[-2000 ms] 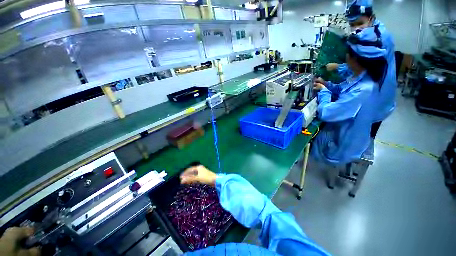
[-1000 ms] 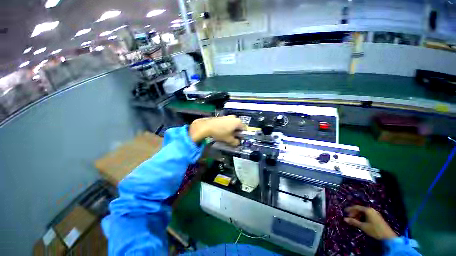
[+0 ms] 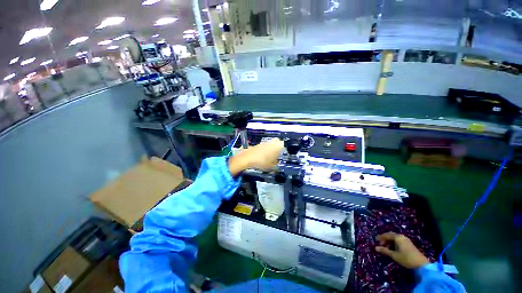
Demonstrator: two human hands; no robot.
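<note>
The lead cutting machine point(image 3: 286, 243) stands on the green bench, with a black control panel and a red switch. The silver-white feed rail point(image 3: 343, 182) runs across its top towards the right. My left hand point(image 3: 260, 155) is at the rail's left end beside the black clamp knobs point(image 3: 294, 145); its fingertips are hidden, so its grip cannot be told. The black tray point(image 3: 433, 223) right of the machine holds a heap of dark purple-red capacitors point(image 3: 372, 263). My right hand point(image 3: 400, 249) is over the heap, fingers curled; whether it holds a part cannot be told.
An open cardboard carton point(image 3: 137, 191) is left of the machine, with more cartons point(image 3: 74, 269) at lower left. A blue cord point(image 3: 478, 200) hangs at right. A black tray point(image 3: 483, 103) lies on the long green shelf point(image 3: 337, 104) behind. A reddish box point(image 3: 432, 153) sits below it.
The view has swung left from the neighbouring workers to the machine, then shifted slightly. My right hand has moved from the tray's far edge to over the parts. My left hand stays at the rail's left end.
</note>
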